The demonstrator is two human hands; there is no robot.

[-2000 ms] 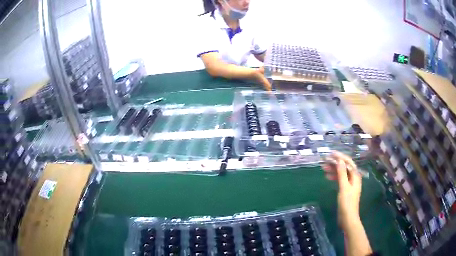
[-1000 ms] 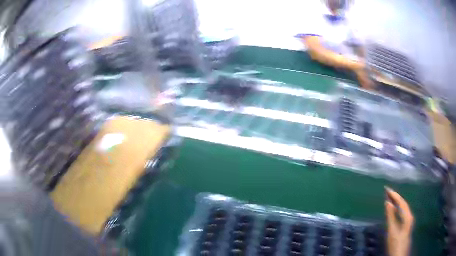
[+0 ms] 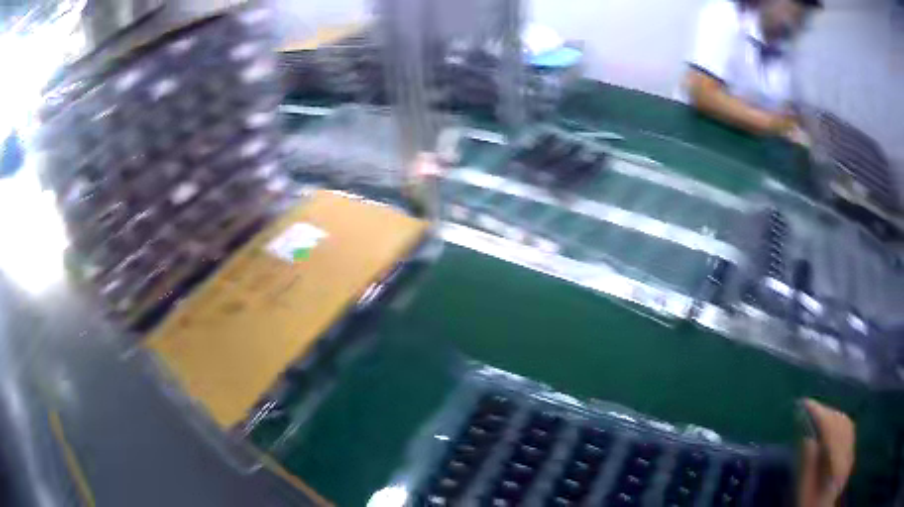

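A clear blister tray with several columns of round black parts lies on the green mat at the bottom, cut off by the lower edge. My right hand is at the tray's right side, blurred, with the fingers pointing up. A thin dark shape shows by the fingertips; I cannot tell whether it is held. My left hand is not in view.
A cardboard sheet with a label lies left of the mat, before tall tray stacks. Mostly empty clear trays and a black marker pen are behind. A metal upright and a person are beyond.
The view has swung left, bringing more of the left stack and cardboard in and moving the bench things rightward. My right hand has come from beside the back trays down to the working tray's right side.
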